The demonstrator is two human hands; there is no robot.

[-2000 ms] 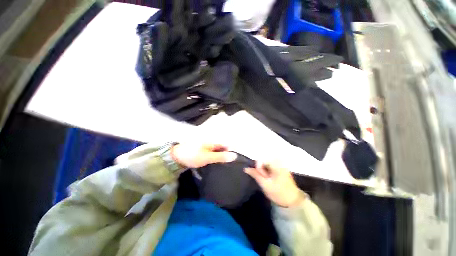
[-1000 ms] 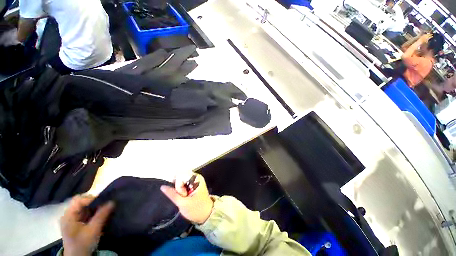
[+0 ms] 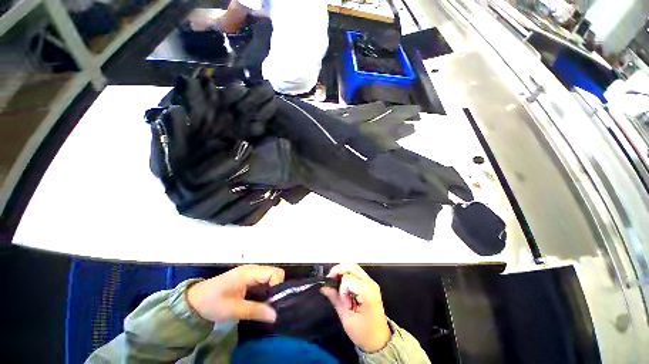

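Note:
My left hand [image 3: 238,293] and my right hand [image 3: 358,306] hold a black fabric pouch [image 3: 306,316] between them, below the near edge of the table. A pale zipper [image 3: 297,290] runs along the pouch's upper rim between the hands. My left thumb and fingers grip its left end; my right fingers pinch its right end. A small dark object, which looks like thread snips [image 3: 354,301], lies in my right palm, mostly hidden by the fingers.
On the white table [image 3: 85,192] lie a bunched black heap with short zips [image 3: 220,156], long black panels [image 3: 370,178] and a small black pouch [image 3: 479,227] at the right corner. Beyond are a person in white [image 3: 295,46] and a blue crate [image 3: 377,67]. A blue crate [image 3: 114,306] stands lower left.
The view has swung back left from the right side. Both hands have come closer together at the pouch's rim, and the zipper now faces up between them.

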